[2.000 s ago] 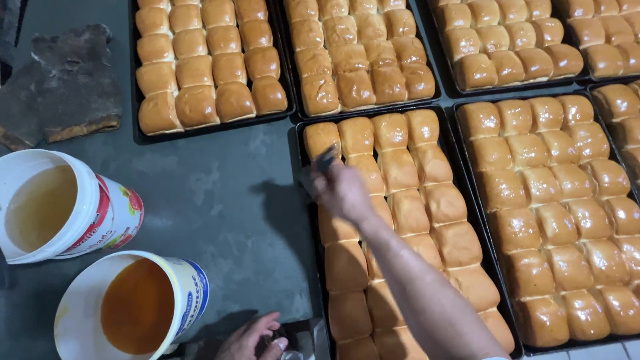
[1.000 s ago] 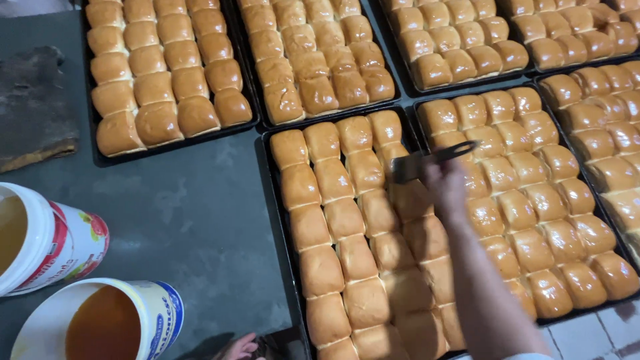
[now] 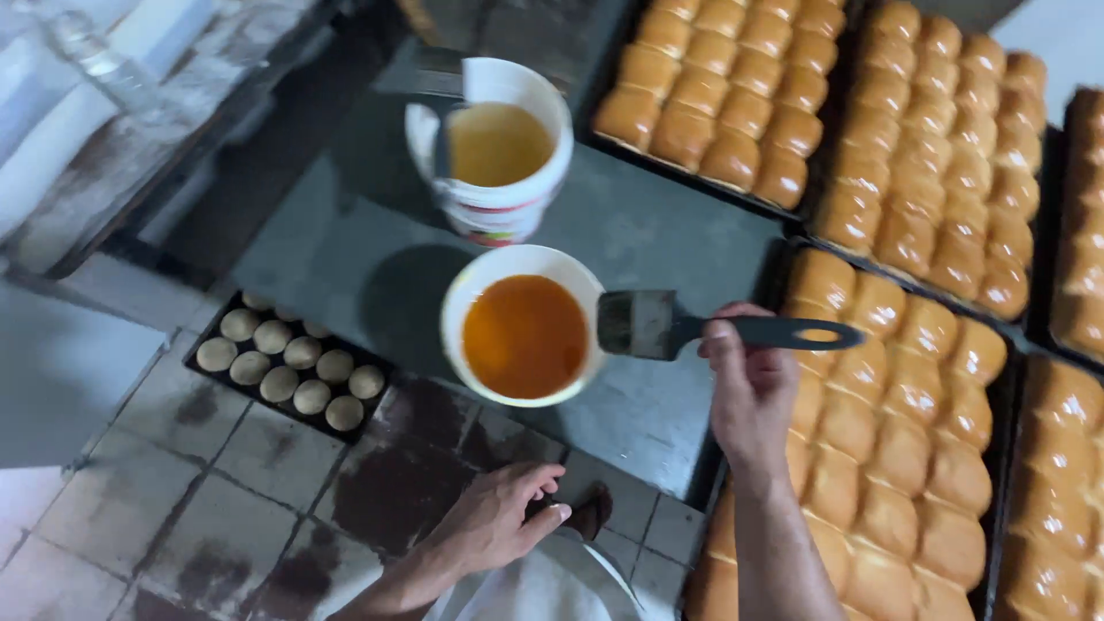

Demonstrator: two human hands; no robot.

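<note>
My right hand (image 3: 752,379) grips the dark handle of a flat pastry brush (image 3: 642,324), its bristles at the right rim of a white plastic bucket (image 3: 448,332) of orange-brown liquid (image 3: 524,336). Whether the bristles touch the rim I cannot tell. Right of the hand lies a black tray (image 3: 1005,483) of golden buns (image 3: 893,431); the upper ones are glossy, the lower ones duller. My left hand (image 3: 504,509) holds nothing, fingers loosely bent, low in front of my body. Behind the first bucket stands a second white bucket (image 3: 561,142) with yellowish liquid and a cut rim.
More trays of glossy buns (image 3: 724,86) fill the right side of the dark table (image 3: 681,241). Near the tiled floor (image 3: 207,500), at left, is a black tray (image 3: 285,405) of pale dough balls (image 3: 302,354). A worn counter (image 3: 207,86) runs along the upper left.
My right hand has moved left with the brush, from over the buns to the bucket of orange-brown liquid. The upper buns in the near tray look glossier. The view has swung left.
</note>
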